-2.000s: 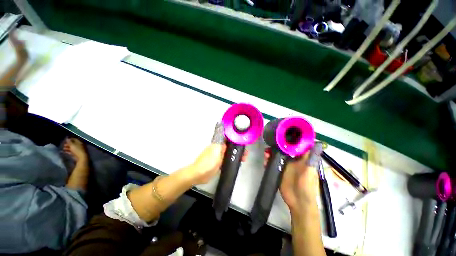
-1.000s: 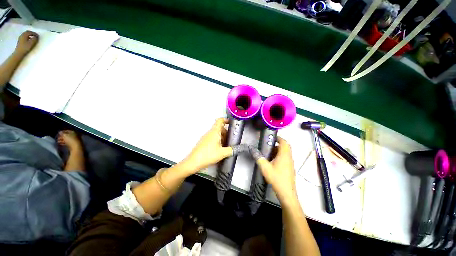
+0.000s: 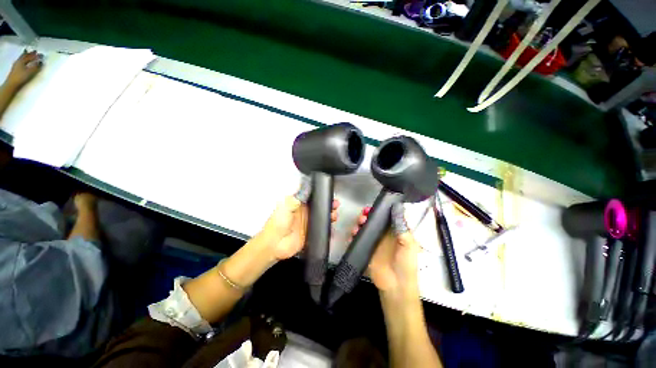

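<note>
My left hand (image 3: 286, 224) holds one dark grey hair dryer (image 3: 319, 208) by its handle, upright, with the grey rear rim of the head facing up and right. My right hand (image 3: 392, 251) holds a second grey hair dryer (image 3: 370, 233), its handle slanting down to the left and its grey rim hole facing me. The handle bottoms are close together over the bench's front edge. Grey covers show on fingertips of both hands. The magenta outlet faces are hidden.
A hammer (image 3: 447, 248), a dark stick (image 3: 471, 205) and a small pale tool (image 3: 489, 243) lie right of my right hand. More dryers (image 3: 591, 251) lie far right. White sheets (image 3: 79, 108) lie left, near a seated person (image 3: 43, 269). A green strip (image 3: 273, 79) runs behind; pale straps (image 3: 472, 49) hang above.
Both dryers have been turned, so the grey rear rims show instead of the magenta rings. Their heads now tilt apart and the handle bottoms have come together. The camera view has shifted slightly.
</note>
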